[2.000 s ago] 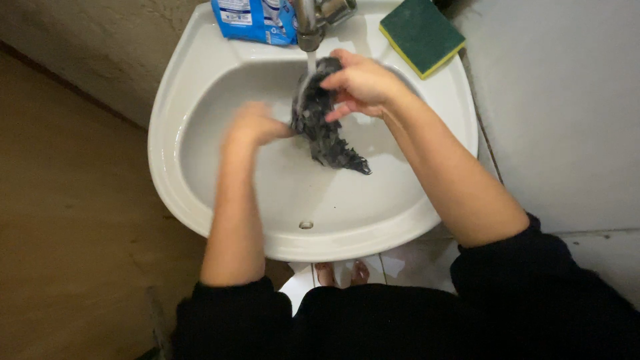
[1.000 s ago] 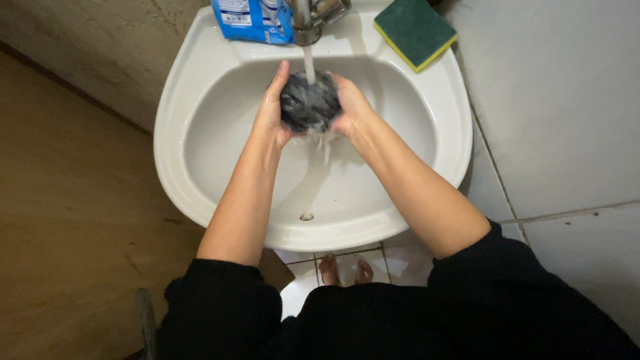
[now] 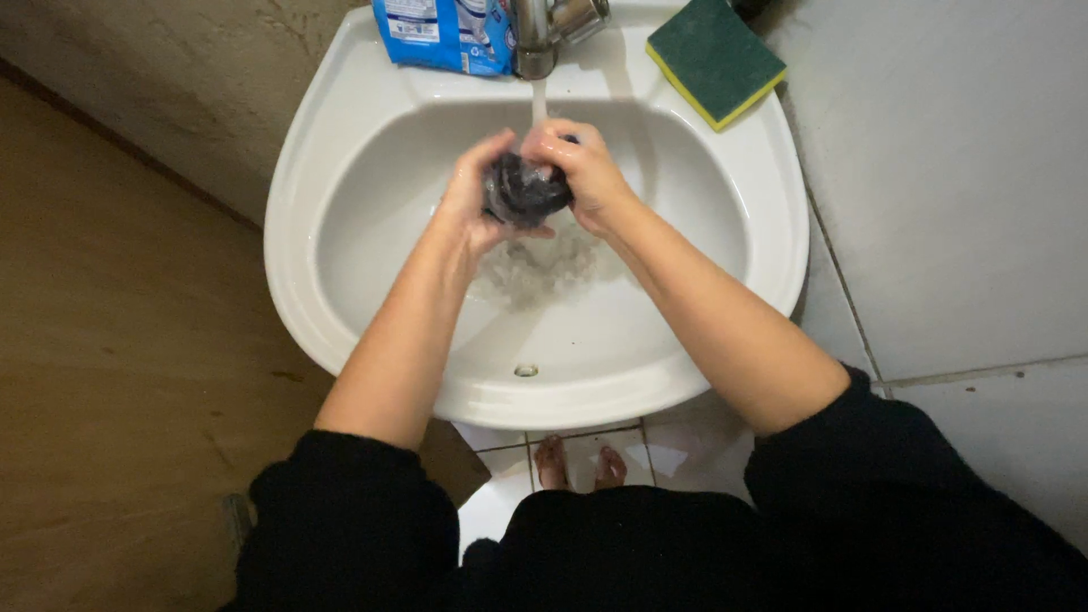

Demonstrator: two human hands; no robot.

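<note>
A wet, dark grey bundle, probably cloth (image 3: 525,191), is bunched between my hands under the running tap (image 3: 535,47). My left hand (image 3: 474,191) cups it from the left and below, its fingers slightly blurred. On the upper right side, my right hand (image 3: 582,170) grips it with bent fingers, close to the water stream. Greyish water spreads beneath the bundle in the white washbasin (image 3: 408,382).
A blue plastic packet bearing writing (image 3: 446,38) stands left of the tap. On the basin's right back corner lies a green and yellow scouring sponge (image 3: 716,64). A wooden panel (image 3: 127,357) is at the left, a tiled wall (image 3: 952,187) at the right.
The dark bundle hung loose and long two seconds ago; it is now balled up between both hands. My right hand has shifted onto its top since one second ago. Grey water now shows below.
</note>
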